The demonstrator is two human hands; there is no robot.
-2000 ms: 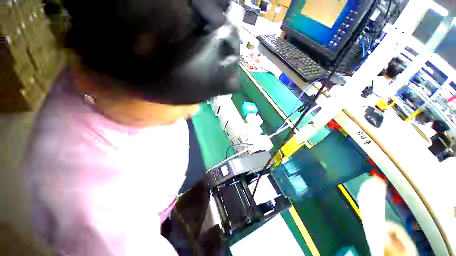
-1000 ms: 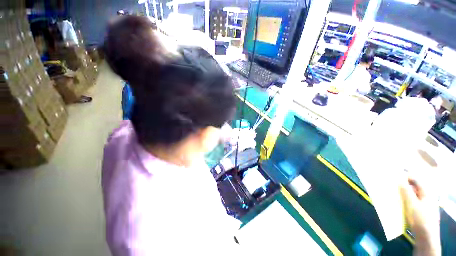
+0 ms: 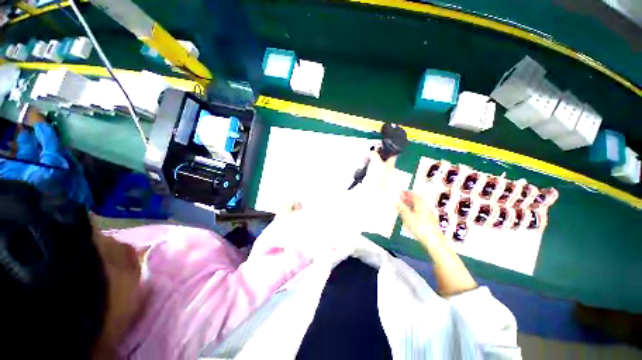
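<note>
White sheets lie on the green bench. A black barcode scanner lies on one, with its head toward the yellow line. Smartwatches with dark faces and pinkish straps stand in rows on the right sheet. My right hand is between scanner and watches, fingers at the sheet's edge; glare hides whether it grips anything. A small bit of a hand shows at the left sheet's lower edge, beside a pale sleeve; I cannot tell whether it is mine.
A black label printer stands open at left. Teal boxes and white cartons sit on the green conveyor. A person in pink is close on my left; another person's blue sleeve is beyond.
The view has swung down from the aisle and monitor onto the bench. The raised white paper is no longer seen held up; my right hand is now low at the sheets.
</note>
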